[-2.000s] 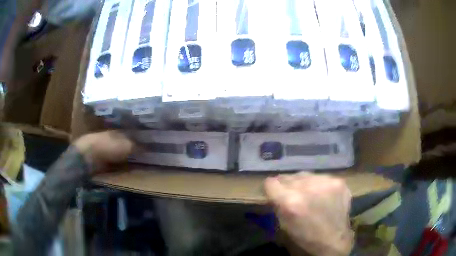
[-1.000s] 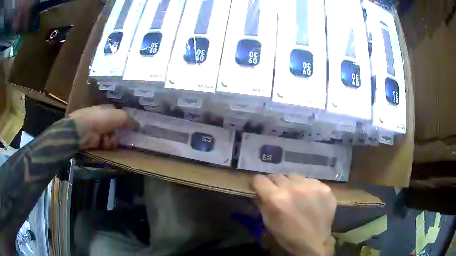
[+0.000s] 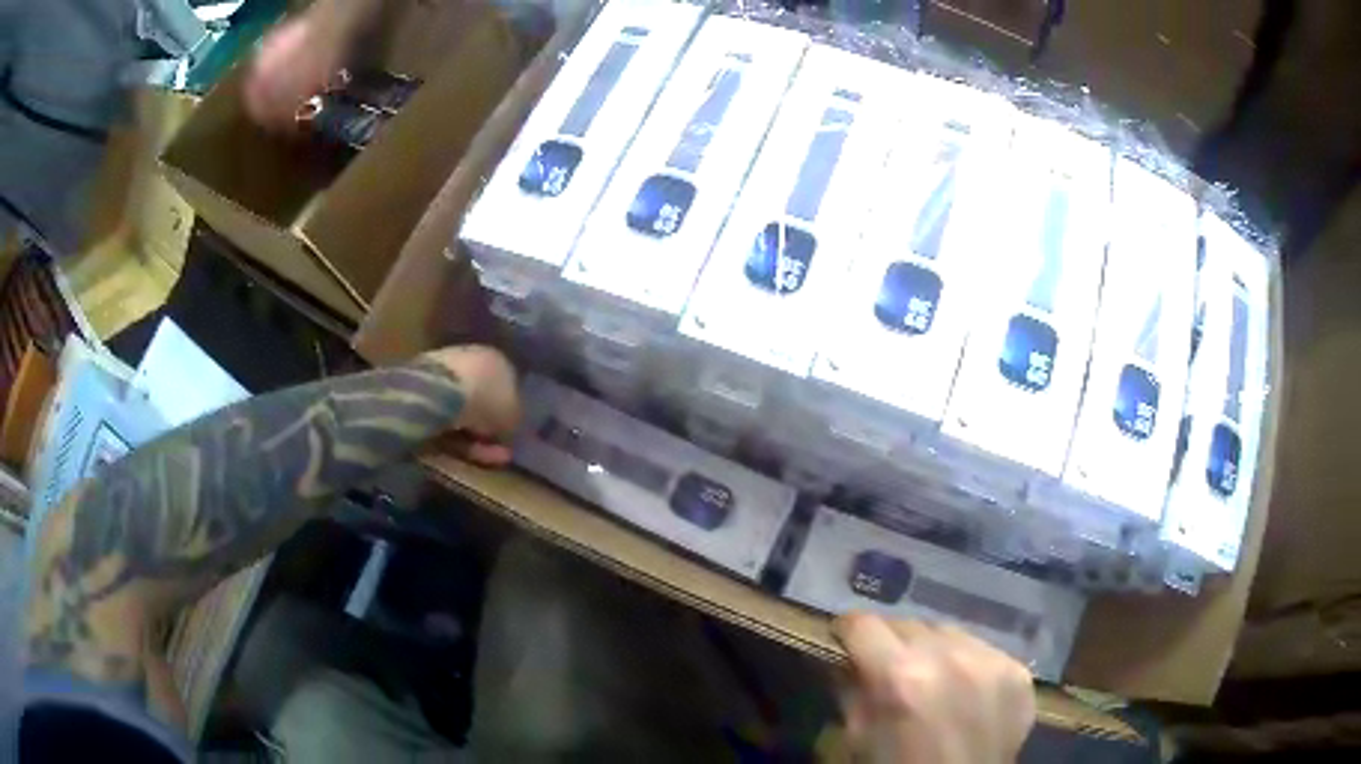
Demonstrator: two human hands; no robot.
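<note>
A large brown carton (image 3: pixel 1149 649) is packed with a row of long white smartwatch boxes (image 3: pixel 836 194) in clear film. Two more boxes lie end to end along the near wall, a left one (image 3: pixel 657 481) and a right one (image 3: pixel 940 597). My left hand (image 3: pixel 481 400) is at the outer end of the left box, by the carton's near edge; its fingertips are partly hidden, so its grip is unclear. My right hand (image 3: pixel 933 694) has its fingers over the near cardboard edge beside the right box, and is cut off by the bottom of the picture.
A smaller open carton (image 3: pixel 269 224) with dark items stands at the upper left. Another person's blurred hand (image 3: pixel 291 72) is over it. Papers (image 3: pixel 127 411) lie at the left. Crinkled clear film (image 3: pixel 1030 90) edges the far side of the packed row.
The view has turned, so the large carton appears slanted and further right. The smaller carton and the other person's hand show more. My hands remain at the near side of the carton.
</note>
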